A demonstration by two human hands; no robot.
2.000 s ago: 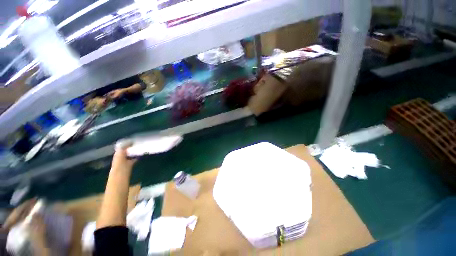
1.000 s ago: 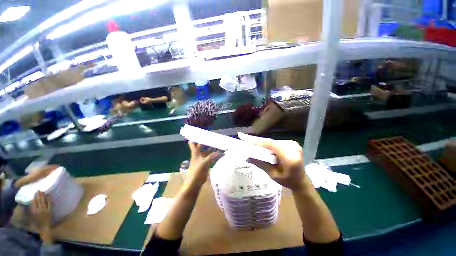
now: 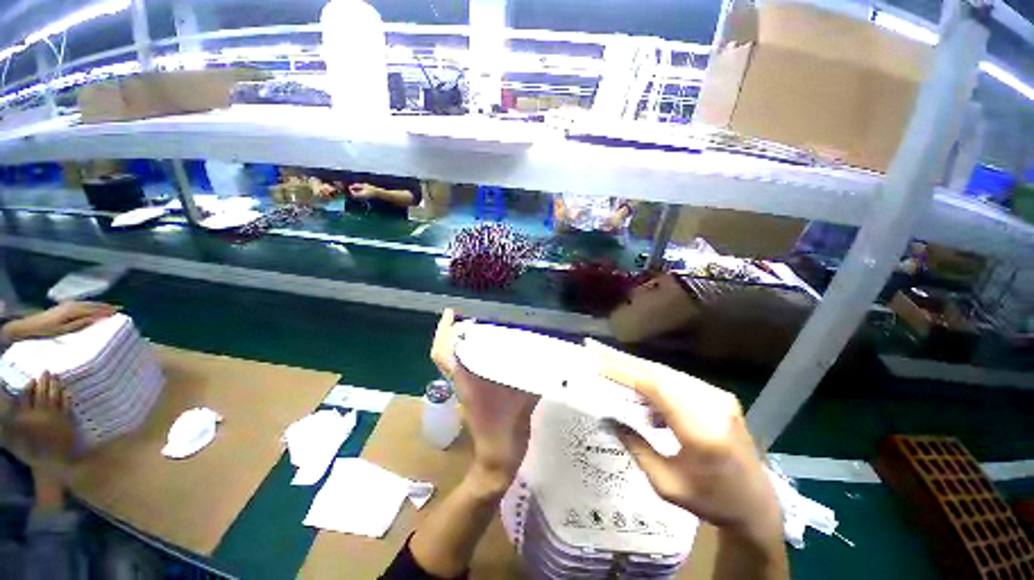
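My left hand [image 3: 485,425] and my right hand [image 3: 697,436] hold one white plastic housing [image 3: 527,360] tilted above the housing stack [image 3: 601,482]. The stack's top plate has dark printed marks and the edges below look striped. My left palm is under the housing's left end; my right fingers wrap its right end. I cannot tell if a cloth is in my right hand. The small bottle [image 3: 440,415] with a silver top stands left of my left hand. White cloths [image 3: 361,499] lie flat and crumpled at the left of the cardboard mat [image 3: 422,448].
A coworker's hands [image 3: 45,408] hold a similar stack [image 3: 108,380] at left. A post [image 3: 833,306] rises at right, with a crumpled white heap [image 3: 803,510] by it. The divider crate [image 3: 958,504] is far right. An overhead shelf [image 3: 533,153] crosses above.
The view has shifted, so the stack appears lower and further right. The held housing has changed tilt and my left hand is now more under it. The small bottle has come into clearer view.
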